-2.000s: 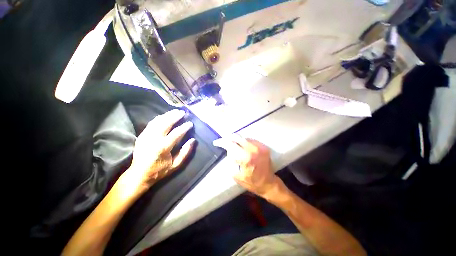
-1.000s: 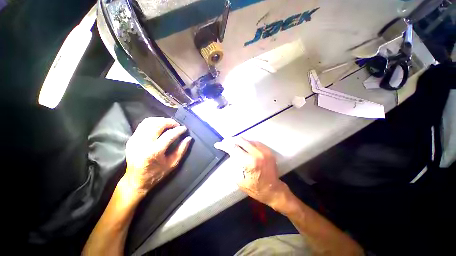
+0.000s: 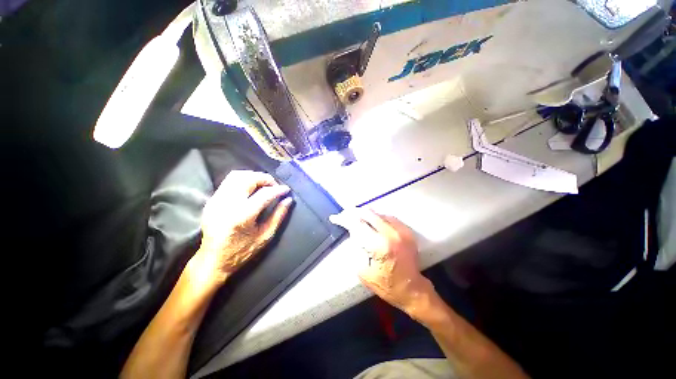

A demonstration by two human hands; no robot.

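Observation:
A black garment piece (image 3: 278, 255) with a faced edge and square corner lies on the pale machine bed. Its top end sits just below the presser foot area (image 3: 337, 141), which is in glare. My left hand (image 3: 241, 218) rests on the cloth with bent fingers, palm down. My right hand (image 3: 385, 255) is at the corner, fingertips pinching or pressing the edge; glare hides the exact contact. Shiny lining (image 3: 181, 196) lies crumpled left of my left hand.
The white sewing machine (image 3: 445, 59) with teal stripe stands behind. A white lamp (image 3: 137, 92) hangs left. A paper pattern (image 3: 522, 169), a small white chip (image 3: 454, 162) and black-handled shears (image 3: 597, 133) lie at right. Black cloth (image 3: 548, 252) hangs at the right front.
The camera view has shifted. The top end of the cloth was near the needle under my left fingers; it now shows uncovered, and my left hand sits slightly lower on the cloth.

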